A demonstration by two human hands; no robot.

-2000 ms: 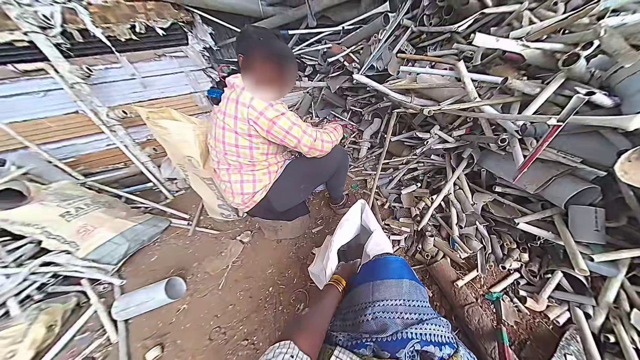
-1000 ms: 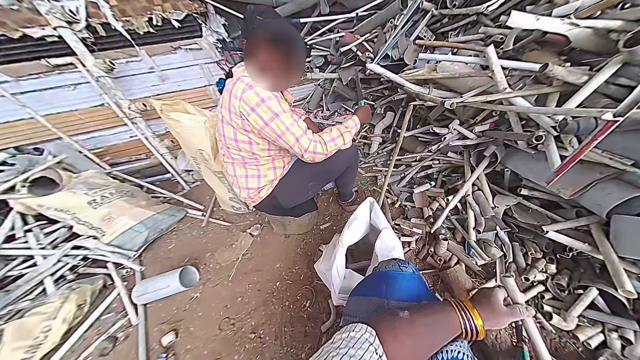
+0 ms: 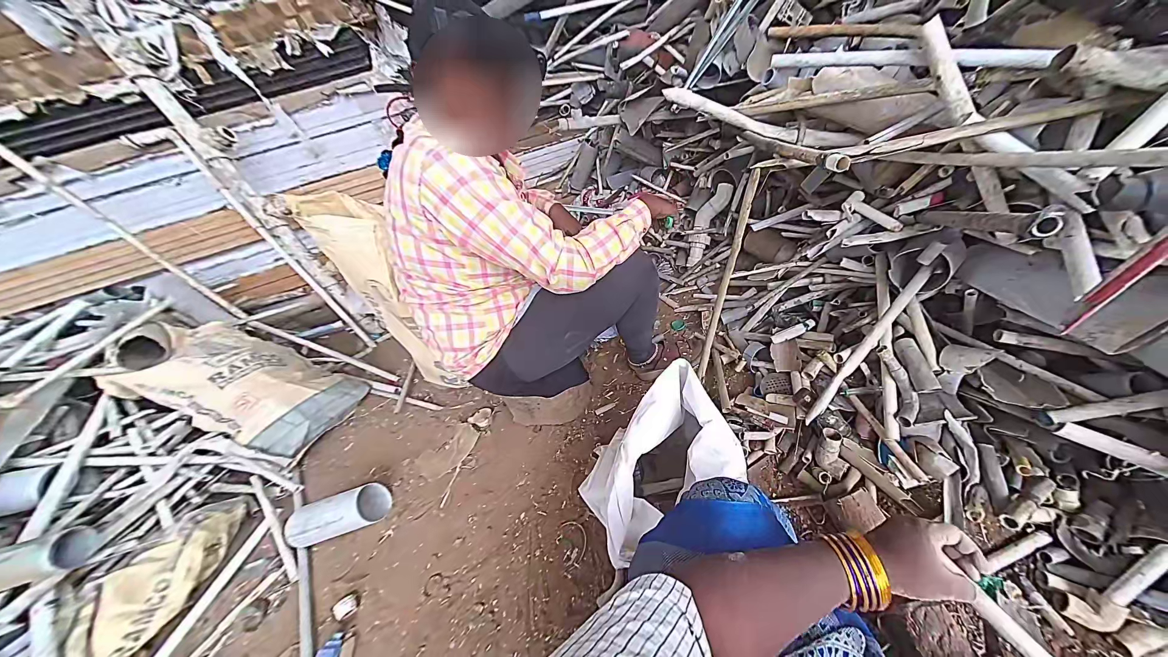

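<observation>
My left hand (image 3: 926,558), with yellow and purple bangles at the wrist, reaches across my lap to the lower right. Its fingers are closed around the end of a pale plastic pipe (image 3: 1008,625), and a small green thing (image 3: 990,584) shows beside the fingers. Near my blue-clad knee stands a white sack (image 3: 620,484) with its mouth open; its contents are mostly in shadow. A heap of scrap pipe pieces (image 3: 849,365) lies beyond and to the right of my hand. My right hand is out of view.
A person (image 3: 511,228) in a checked shirt sits low ahead, one hand at the heap. Left are printed sacks (image 3: 246,379), thin pipes and a short wide grey pipe (image 3: 338,516) on bare soil (image 3: 438,557). A long stick (image 3: 730,274) leans against the heap.
Two seconds ago my left hand was at the white sack; it then moved right to the heap and took hold of a pipe. The seated person's hand has reached farther toward the heap.
</observation>
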